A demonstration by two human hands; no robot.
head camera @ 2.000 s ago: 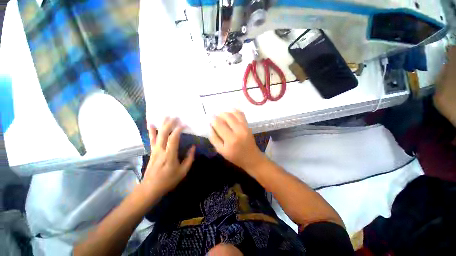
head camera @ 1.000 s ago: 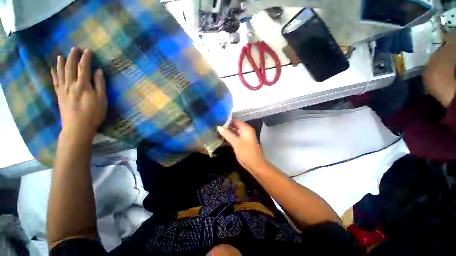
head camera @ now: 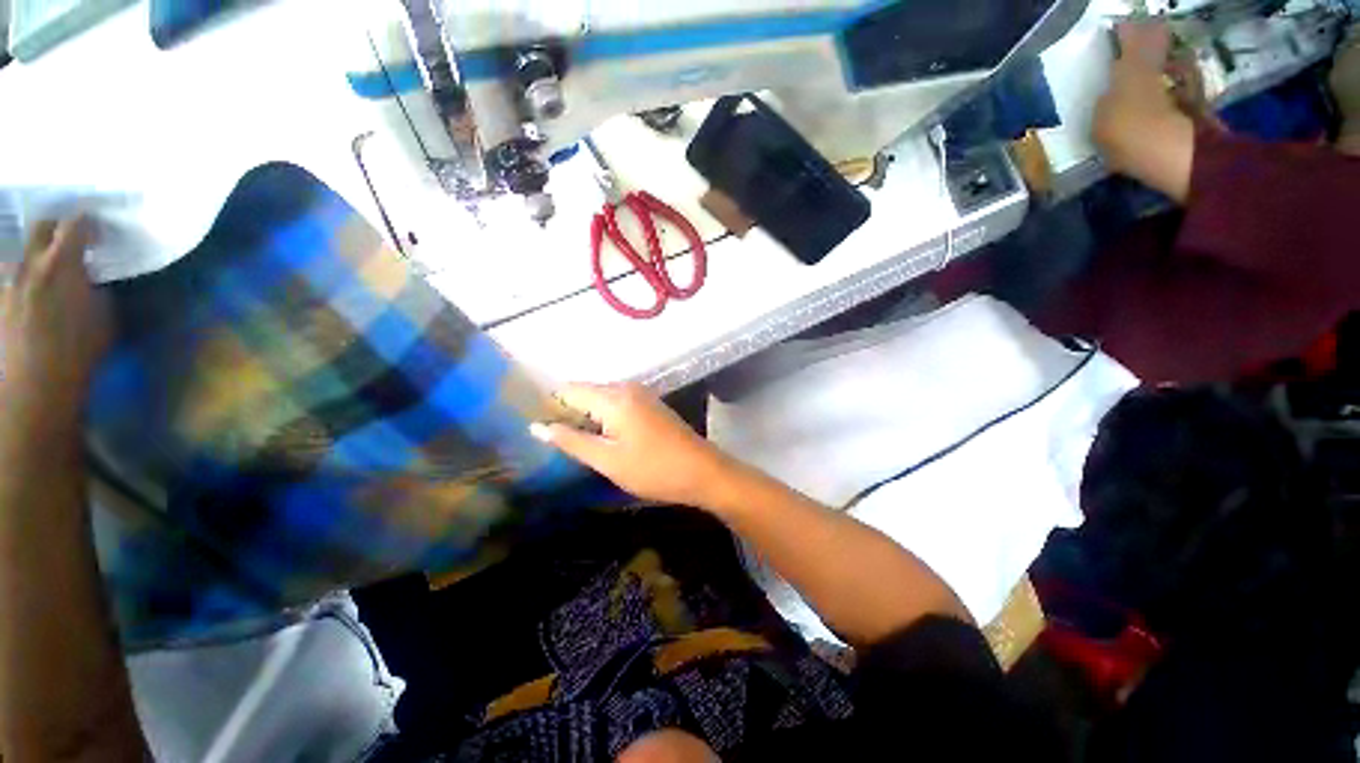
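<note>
The plaid piece [head camera: 321, 403], in blue, green and yellow checks, lies across the left of the table and hangs over its front edge; it is blurred. A white panel [head camera: 164, 224] shows beside its curved upper edge. My right hand [head camera: 627, 440] pinches the plaid piece's right corner near the table's front edge. My left hand [head camera: 57, 291] is at the far left picture edge, partly cut off and blurred, on the white and plaid fabric; its grip cannot be told. The needle area [head camera: 485, 172] stands above the plaid piece.
Red-handled scissors [head camera: 649, 257] and a black phone [head camera: 783, 179] lie on the machine bed. The sewing machine head [head camera: 701, 67] spans the top. White panels with a dark edge line [head camera: 910, 403] hang at right. Another person's arm [head camera: 1148, 127] is at upper right.
The view has swung left and the machine appears further left. The plaid piece has turned, with its curved edge now at upper left. My left hand has moved to the picture's left edge.
</note>
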